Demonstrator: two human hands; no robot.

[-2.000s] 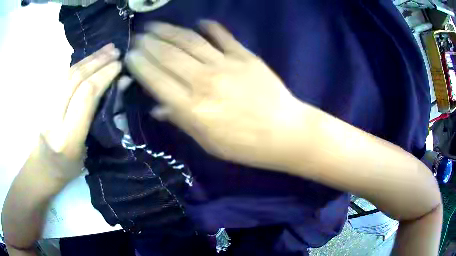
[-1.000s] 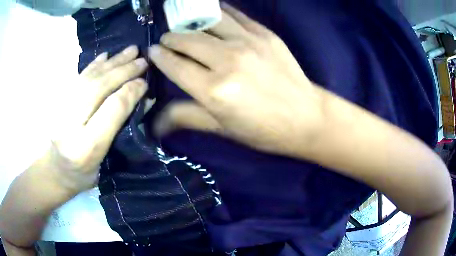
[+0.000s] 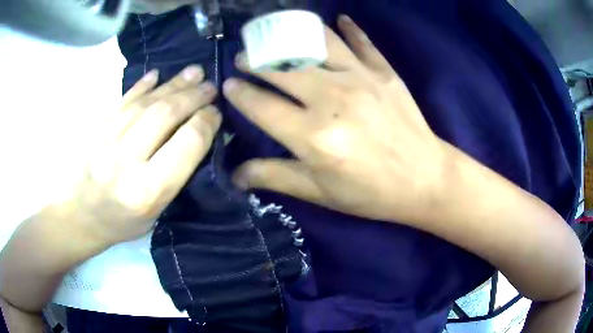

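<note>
The dark ribbed band (image 3: 214, 253) with pale stitch lines runs from the bottom up to the presser foot (image 3: 213, 26) at the top. The smooth navy body fabric (image 3: 481, 110) lies right of it. The seam (image 3: 218, 71) between them leads to the foot. White looped overlock thread (image 3: 286, 221) shows below my hands. My left hand (image 3: 156, 143) lies flat on the band, fingertips beside the seam. My right hand (image 3: 351, 130) is spread on the navy fabric, fingertips just right of the seam. Neither hand visibly grips the cloth.
The white knob (image 3: 285, 40) hangs over my right hand's fingers. The grey-white machine head (image 3: 71, 16) is at the upper left. The white table (image 3: 104, 279) lies under my left arm. Dark metal bars (image 3: 474, 312) and a pale surface show at the lower right.
The view has shifted, so the machine parts and cloth appear further right and lower. My left hand now lies flat by the seam, and my right thumb has spread away from the fingers.
</note>
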